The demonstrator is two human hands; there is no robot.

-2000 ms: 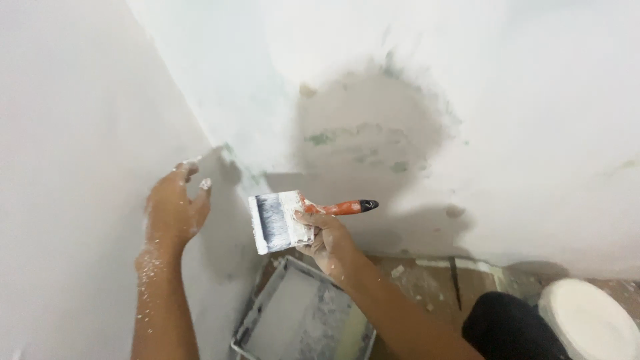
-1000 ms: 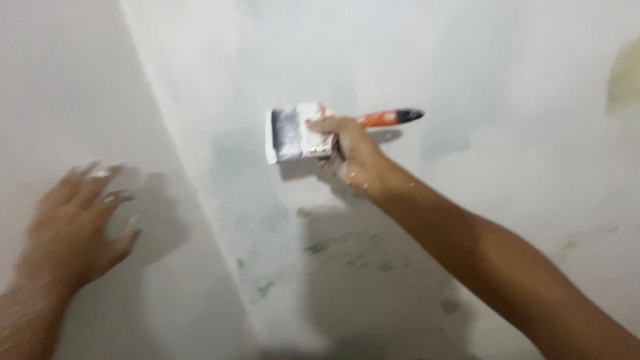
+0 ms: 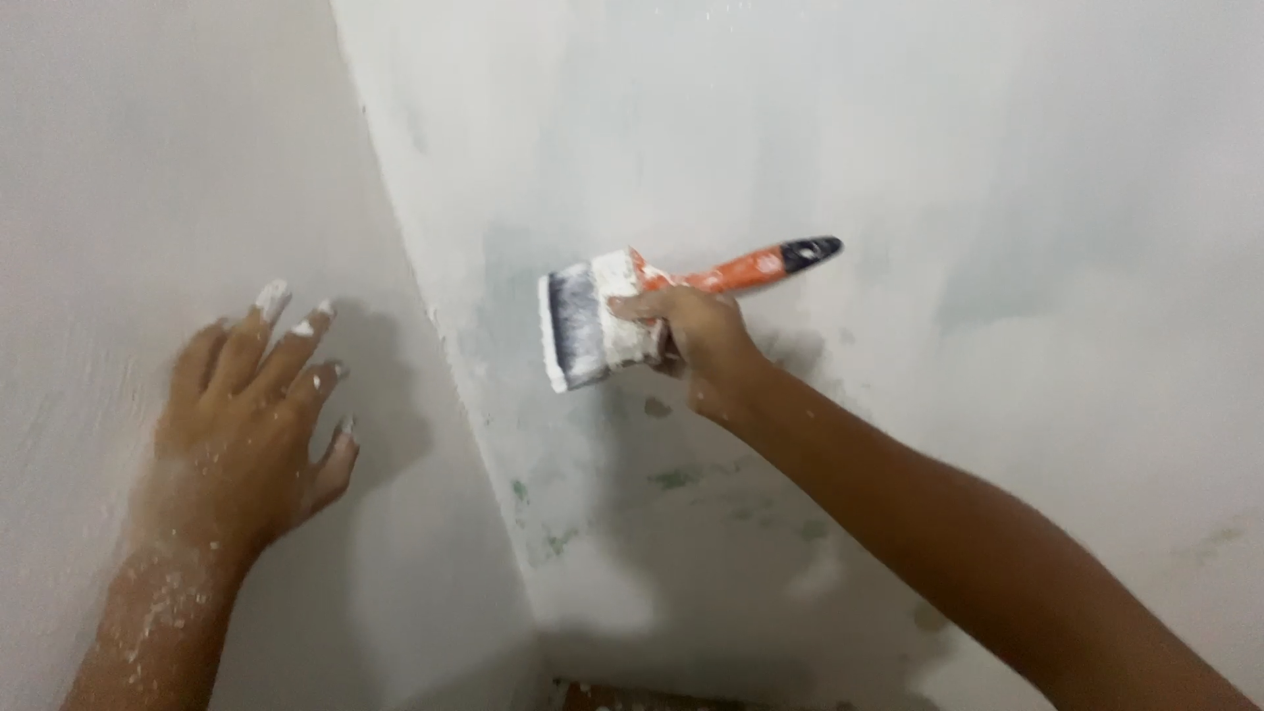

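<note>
A wide paintbrush [image 3: 602, 321] with an orange and black handle is in my right hand [image 3: 696, 336]. My fingers clasp its paint-caked ferrule, and its dark bristles, tipped with white paint, point left toward the wall corner. The handle slants up to the right. My left hand [image 3: 247, 434], with white paint on its fingertips and specks along the wrist, has its fingers spread at the left wall [image 3: 197, 148]. It holds nothing; whether the palm touches the wall cannot be told.
The facing wall [image 3: 889, 148] is whitish with grey-blue and green patches and meets the left wall at a slanting corner line [image 3: 444, 346]. Shadows fall on both walls. A strip of brown floor [image 3: 632, 697] shows at the bottom edge.
The view has tilted up; the paint tray and white round container seen two seconds ago are out of frame. My right hand has carried the brush higher up the wall.
</note>
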